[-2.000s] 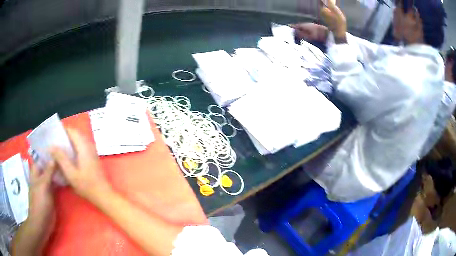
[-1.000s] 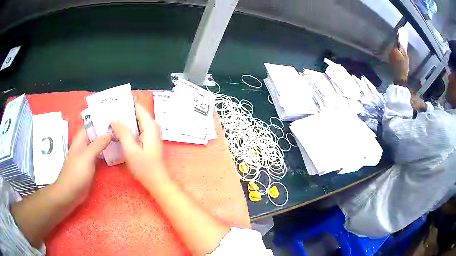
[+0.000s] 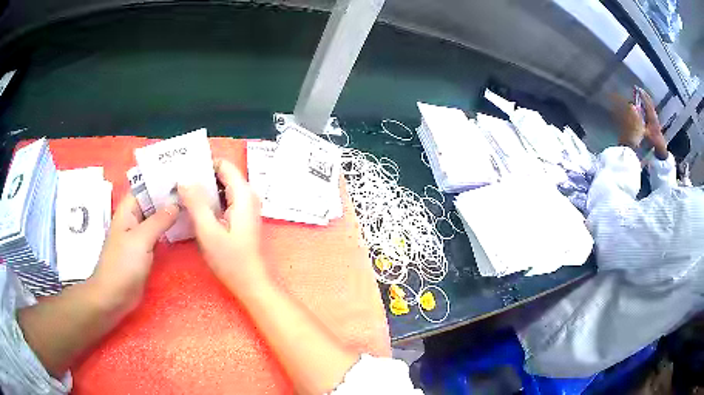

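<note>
My left hand (image 3: 127, 251) and my right hand (image 3: 224, 224) together hold a paired set of booklet and card (image 3: 181, 166) above the orange-red mat (image 3: 255, 308). A white piece with small dark print faces up, and a darker printed edge shows behind it at the left. Both thumbs lie on the front. A tall stack of instruction booklets (image 3: 27, 208) and a lower stack (image 3: 81, 224) with a dark curved picture stand at the mat's left. A loose pile of cards (image 3: 297, 173), one with a square black code, lies right of my hands.
A heap of cream rubber bands (image 3: 394, 216) with yellow pieces (image 3: 398, 301) lies right of the mat. Beyond are spare paper stacks (image 3: 525, 224) and a neighbour in a white smock (image 3: 641, 254). A grey metal post (image 3: 336, 65) rises behind the cards. A blue stool is at lower right.
The view has swung left since two seconds ago, then settled. My hands still hold the white pieces, now more upright and facing me. The neighbour's hands have come together, raised.
</note>
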